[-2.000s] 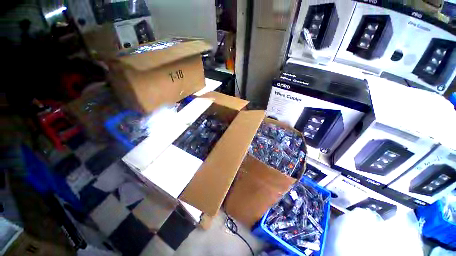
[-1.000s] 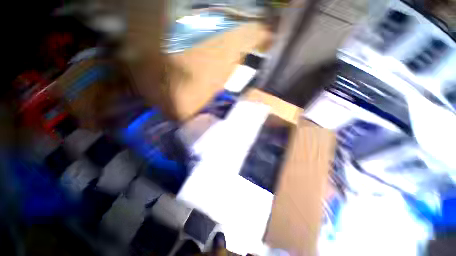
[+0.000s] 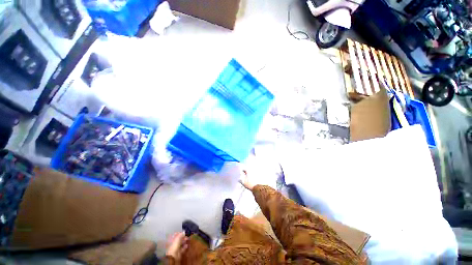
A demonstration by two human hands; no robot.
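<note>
An empty bright blue plastic crate (image 3: 227,111) stands tilted across the view in front of me. A darker blue edge shows along its near left side; whether it is a second crate I cannot tell. My right hand (image 3: 245,179) is stretched out just below the crate's near corner; whether it touches it is unclear. My left hand (image 3: 177,244) is low near my body, with its fingers partly bent and nothing visible in it. A blue crate full of dark bagged goods (image 3: 139,168) stands to the left.
A carton flap (image 3: 72,209) and more bagged goods lie at the left, below printed boxes (image 3: 23,62). A black cable (image 3: 139,215) lies on the floor. Clear film (image 3: 178,171) lies by the empty crate. A large white surface (image 3: 362,181) is at the right, with a pallet (image 3: 378,70) and scooters beyond.
The view has swung right from the open cartons and checkered floor to the empty blue crate, the pallet and scooters. Both hands and brown sleeves now show.
</note>
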